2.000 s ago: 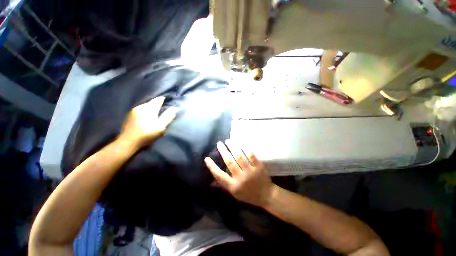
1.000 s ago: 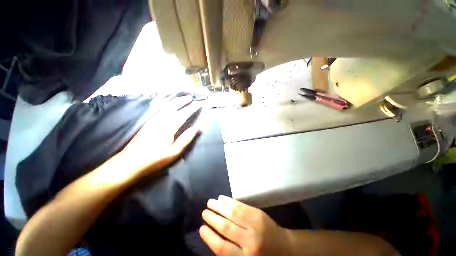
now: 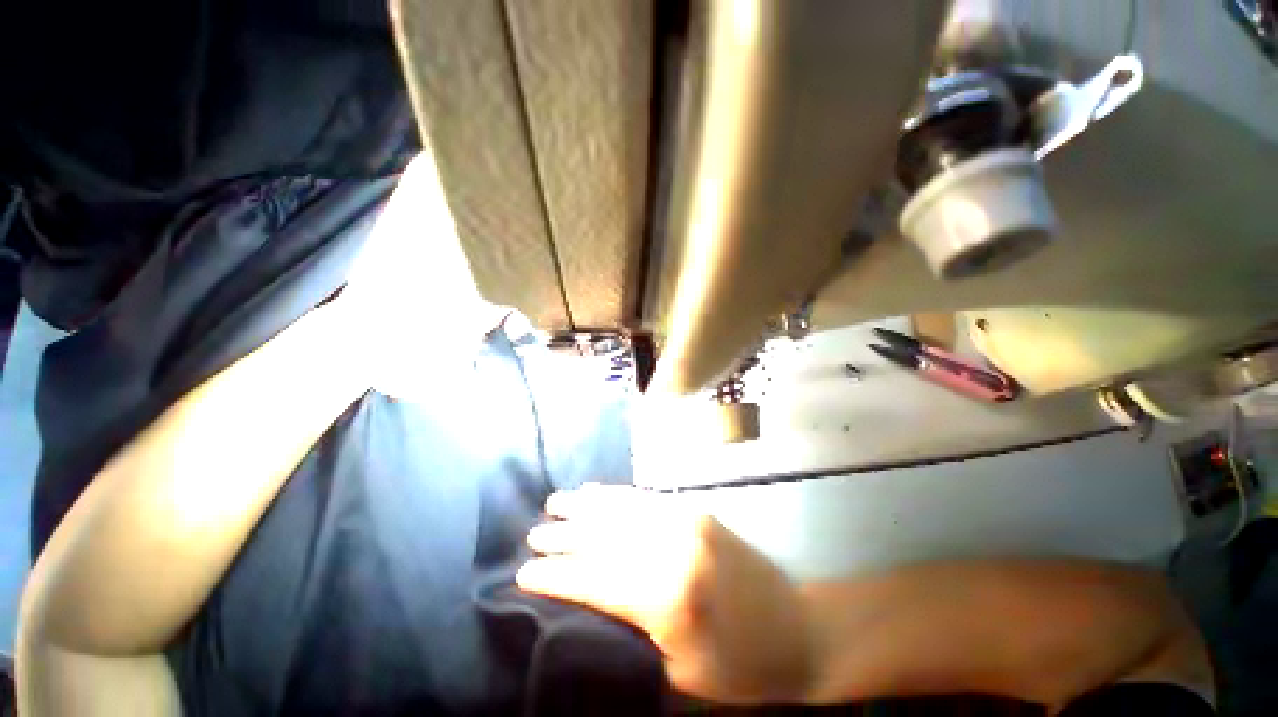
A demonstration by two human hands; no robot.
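Note:
The dark garment piece [image 3: 365, 560] lies over the left of the machine bed and hangs towards me. Its edge runs under the cream sewing machine head [image 3: 561, 168], close to the presser foot [image 3: 617, 357]. My left hand [image 3: 428, 322] is on the cloth left of the foot, washed out by the lamp; its fingers cannot be made out clearly. My right hand [image 3: 624, 560] is at the cloth's right edge, nearer to me, fingers together over a fold of it; the thumb is hidden.
Red-handled thread snips [image 3: 953, 371] lie on the bed right of the needle. A pale tension knob [image 3: 978, 210] and white lever are on the head. A switch box [image 3: 1214, 474] with a red light is at the right. More black cloth [image 3: 182, 98] is piled at upper left.
My view has moved closer to the machine head. My left hand has moved up the cloth towards the foot. The cloth edge, clear of the foot at first, now lies at it. My right hand stays at the cloth's edge.

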